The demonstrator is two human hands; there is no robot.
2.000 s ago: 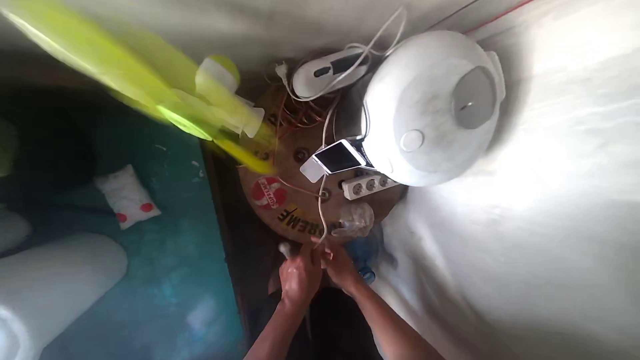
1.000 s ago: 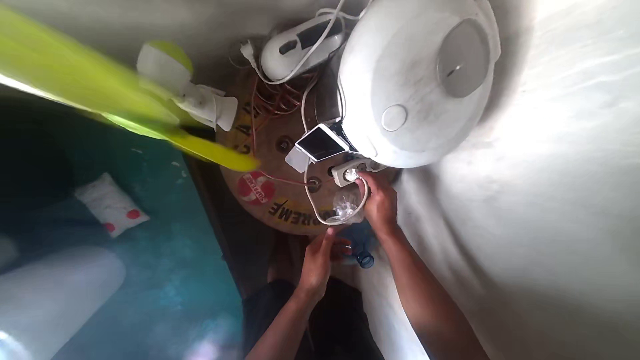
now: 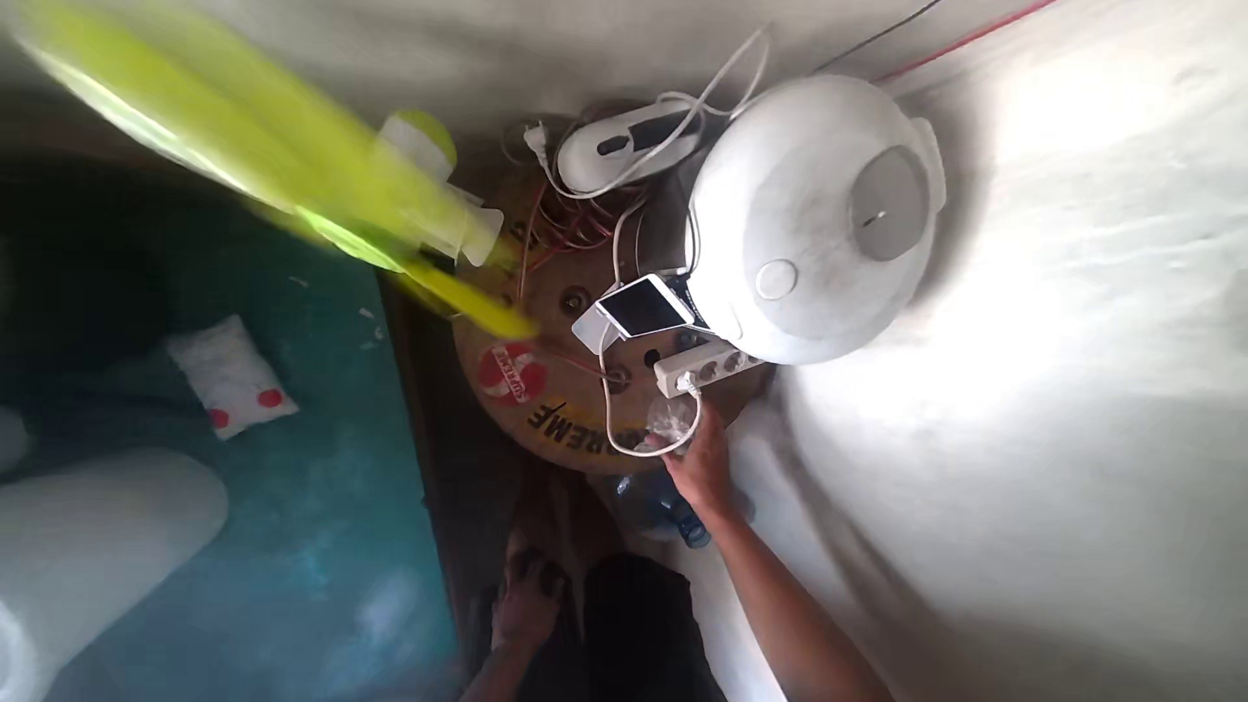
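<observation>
My right hand (image 3: 704, 463) reaches to the near edge of a round wooden cable-spool table (image 3: 561, 429), its fingers around a clear plastic container (image 3: 669, 417). Beside it, a white plug (image 3: 686, 381) sits in the end socket of a power strip (image 3: 710, 368). Its white cable (image 3: 608, 414) loops past my fingers and up toward a phone (image 3: 645, 306) leaning near a white rounded appliance (image 3: 814, 229). My left hand (image 3: 526, 600) is low, by my legs, in shadow; its fingers are hard to make out.
A blurred yellow-green fan blade (image 3: 244, 146) crosses the upper left. A white device (image 3: 629, 146) with a loose plug (image 3: 536, 141) and coiled reddish wires (image 3: 575, 224) are on the table's far side. Under the near edge is a blue water bottle (image 3: 663, 507). A pillow (image 3: 231, 375) lies at left.
My hands were together at the near edge, holding the cable end. My right hand then was at the plug in the strip and has since come back to the clear container. My left hand has dropped lower.
</observation>
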